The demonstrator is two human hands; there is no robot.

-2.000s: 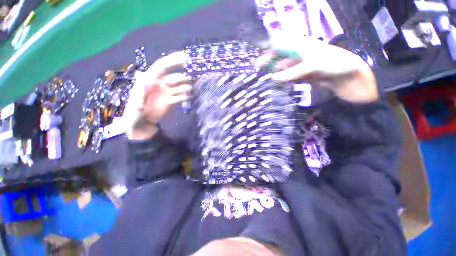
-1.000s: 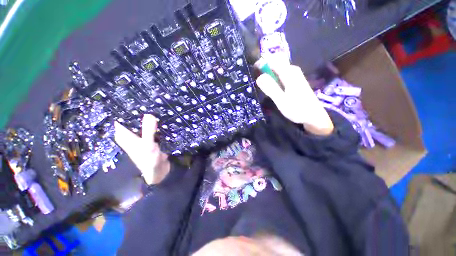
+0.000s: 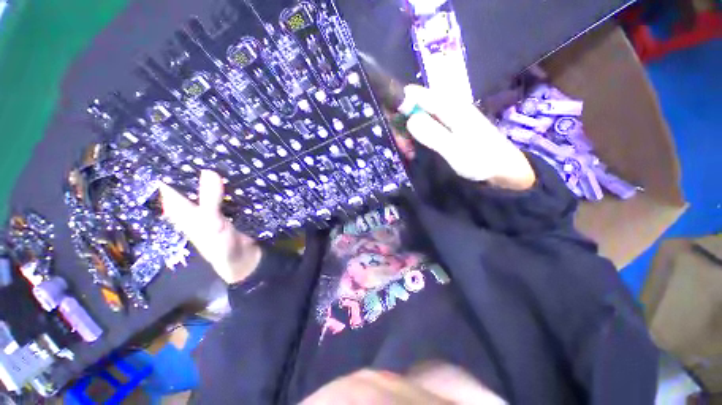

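A black PCB panel (image 3: pixel 277 130) with rows of silvery dots lies before me, with comb-like fingers along its far edge. My left hand (image 3: pixel 207 225) is at its near left edge, thumb and fingers spread; whether it grips the panel does not show. My right hand (image 3: pixel 471 146) is just right of the panel, fingers closed around a small green-handled tool (image 3: pixel 413 112), mostly hidden by the hand. Loose PCBs (image 3: pixel 131 229) lie heaped left of the panel, touching or under its edge.
A white-lilac device (image 3: pixel 442 47) lies beyond my right hand. An open carton (image 3: pixel 649 150) with lilac plastic housings (image 3: pixel 554 138) stands below the right bench edge. A lilac device (image 3: pixel 67 304) and smaller board pieces (image 3: pixel 32 237) lie at the left.
The panel was blurred between both hands two seconds ago; now it is spread out before me. Since one second ago, the view has shifted slightly and both hands have stayed near the panel's sides.
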